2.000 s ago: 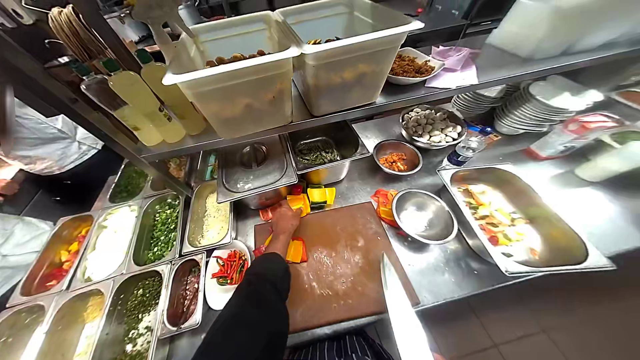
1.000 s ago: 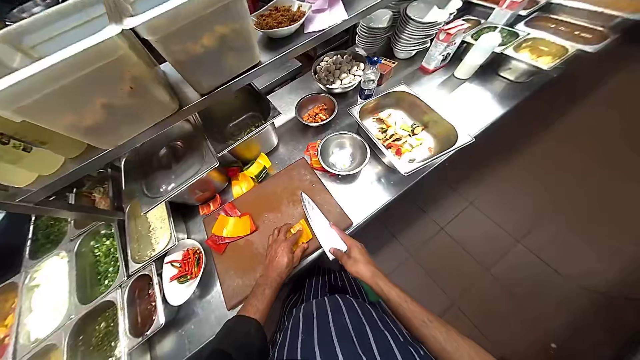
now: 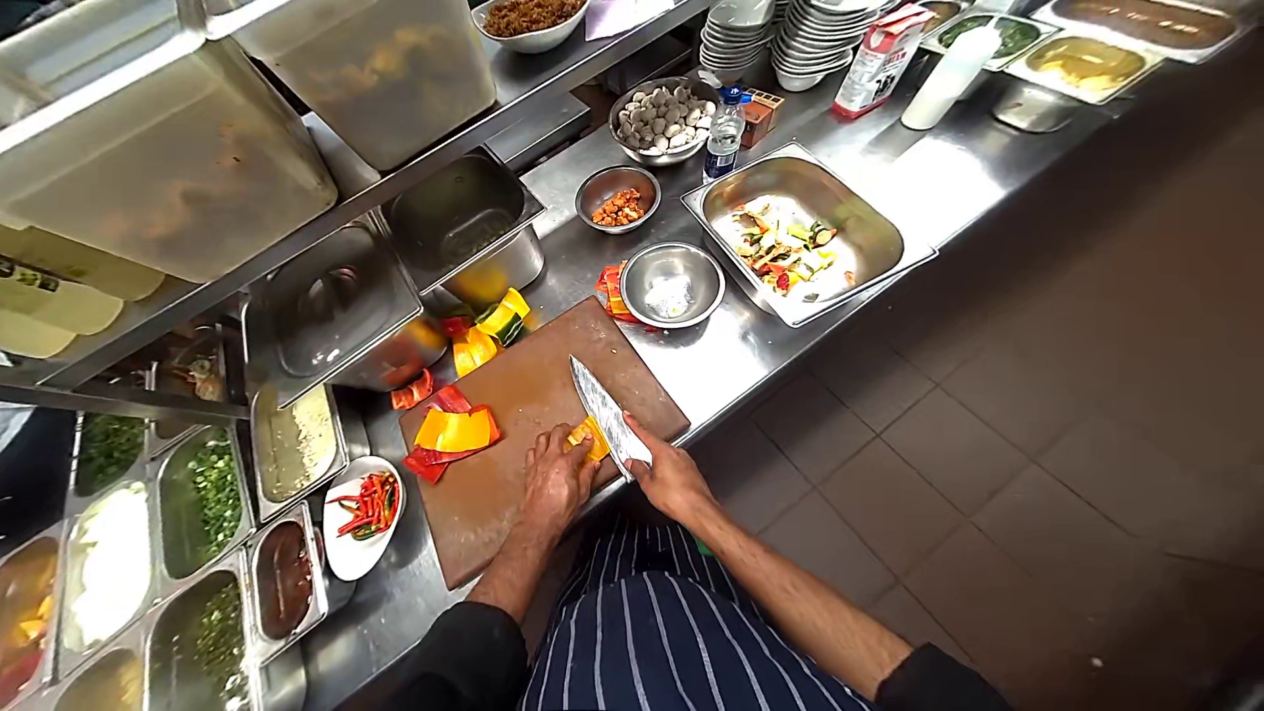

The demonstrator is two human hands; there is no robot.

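On a brown cutting board (image 3: 523, 395), my left hand (image 3: 556, 479) presses its fingertips on a piece of yellow bell pepper (image 3: 589, 439) near the right edge. My right hand (image 3: 667, 472) grips a chef's knife (image 3: 605, 413); its blade lies beside the yellow piece, tip pointing away from me. Left of my hands, yellow and red pepper pieces (image 3: 457, 431) are stacked on the board. More yellow pepper pieces (image 3: 476, 350) lie at its far edge, and a red piece (image 3: 412, 390) beside its left side. A small steel bowl (image 3: 672, 285) stands beyond the board's far right corner, next to red pepper pieces.
A steel pan (image 3: 879, 269) of chopped vegetables stands at the right, near the counter edge. Behind are bowls of diced food (image 3: 618, 202) and mushrooms (image 3: 664, 118), and a plastic bottle (image 3: 725, 133). A dish of red chillies (image 3: 362, 518) sits left. A shelf with tubs overhangs the back.
My left hand has left the peppers at the board's far left and come to the yellow piece near its right edge. The knife now lies beside that piece. The view has swung right.
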